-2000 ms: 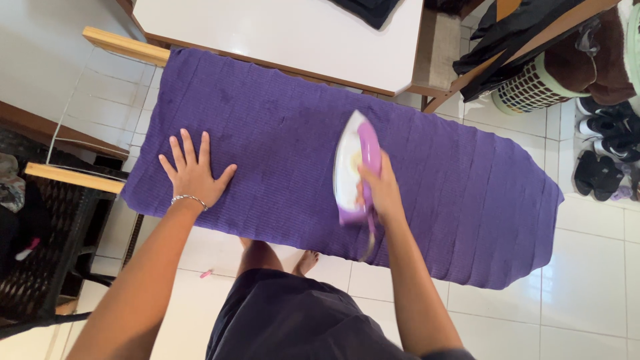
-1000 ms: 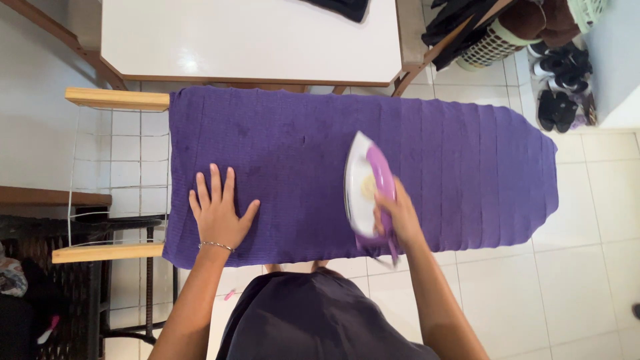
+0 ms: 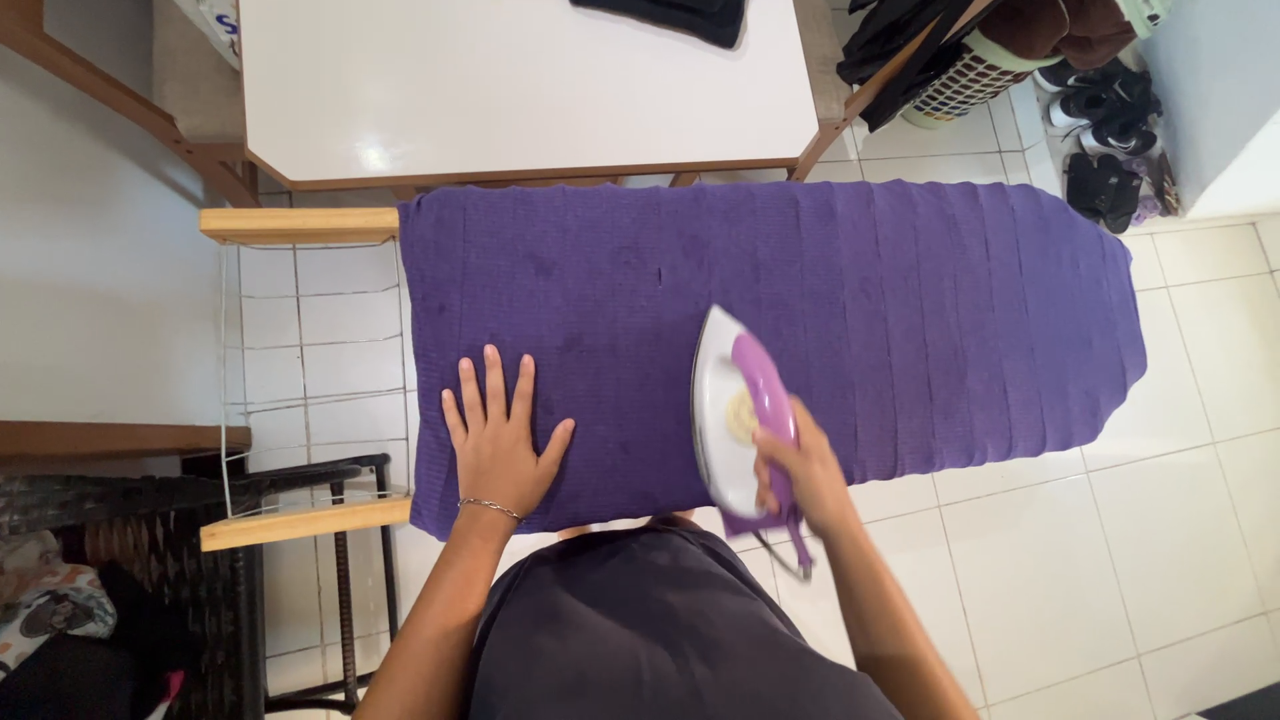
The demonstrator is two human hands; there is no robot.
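Observation:
A ribbed purple cloth [image 3: 600,300] covers an ironing board, with creases running across its right part. My left hand [image 3: 503,450] lies palm down on the cloth near the board's left end, fingers spread, a chain bracelet at the wrist. In my right hand [image 3: 803,465] is the purple handle of a white and purple clothes iron [image 3: 722,400]. The iron's tip points away from me, and its heel is by the near edge of the cloth, with the cord behind it. Its soleplate faces down and is mostly hidden.
Beyond the board stands a white table [image 3: 520,90] bearing folded dark cloth [image 3: 690,12]. A wooden-ended wire rack [image 3: 300,225] extends from the board's left end. A black woven basket [image 3: 230,600] with clothes is at lower left. A laundry basket [image 3: 965,85] and shoes [image 3: 1105,185] sit at upper right.
The view has shifted and turned since the oldest frame. My left hand stays spread on the cloth near the left end, and my right hand still holds the iron over the middle.

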